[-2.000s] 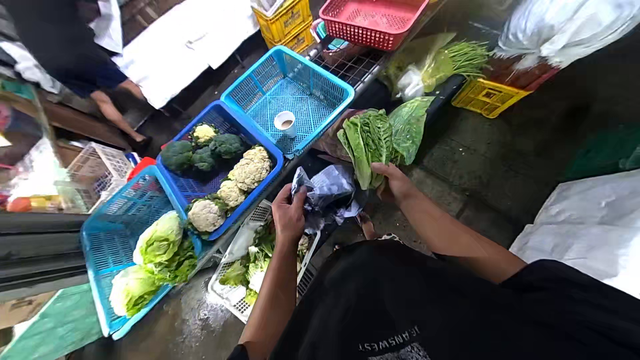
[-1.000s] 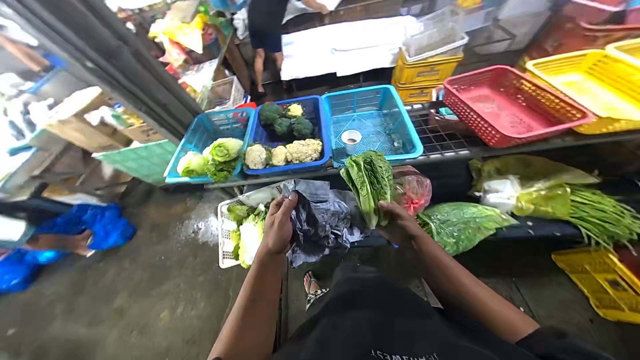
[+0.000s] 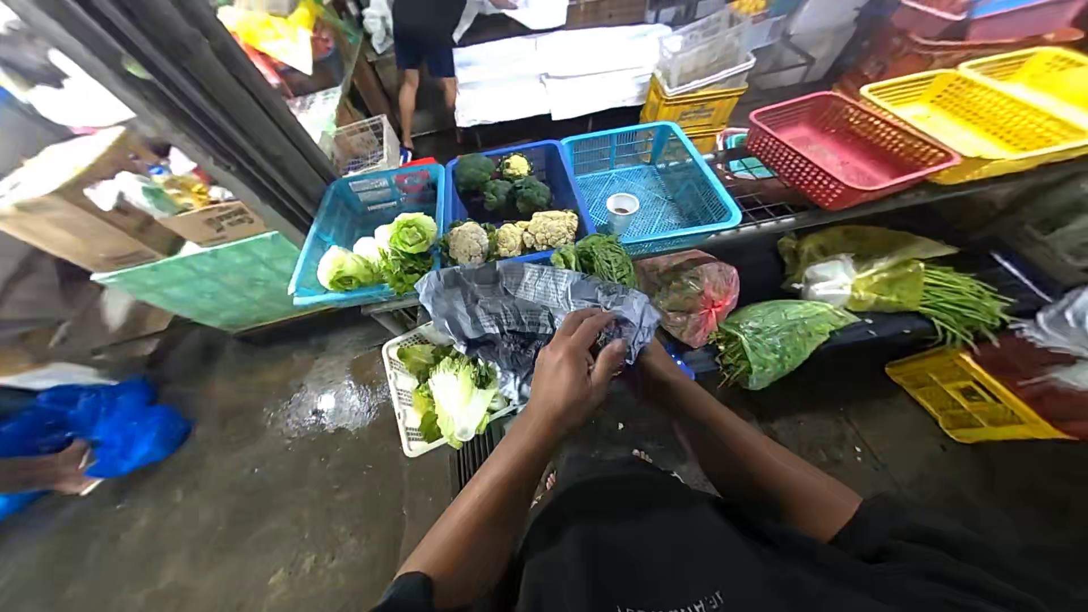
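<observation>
A sheet of printed newspaper (image 3: 518, 302) spreads out in front of me, and the fingers of my left hand (image 3: 578, 365) grip its right part. My right hand (image 3: 653, 361) is at the paper's right edge, mostly hidden behind the paper and my left hand. Just above the paper, the top of a bunch of leafy greens (image 3: 599, 259) shows; its lower end is covered. A pink plastic bag of greens (image 3: 690, 293) lies right of it, beside greens in clear plastic (image 3: 786, 336). Below left, a white crate (image 3: 408, 408) holds a pale leafy cabbage (image 3: 463, 395).
Along the rack stand a light-blue basket with lettuces (image 3: 314, 246), a dark-blue basket (image 3: 578, 183) with broccoli and cauliflower, a blue basket with a cup (image 3: 714, 187), a red basket (image 3: 850, 153) and yellow baskets (image 3: 977, 119). A yellow crate (image 3: 969, 399) sits low right. A person (image 3: 425, 59) stands beyond.
The newspaper, bunched near my left hand before, is now spread wider. My hands have come together at its right part, and the greens held in my right hand are now partly behind the paper.
</observation>
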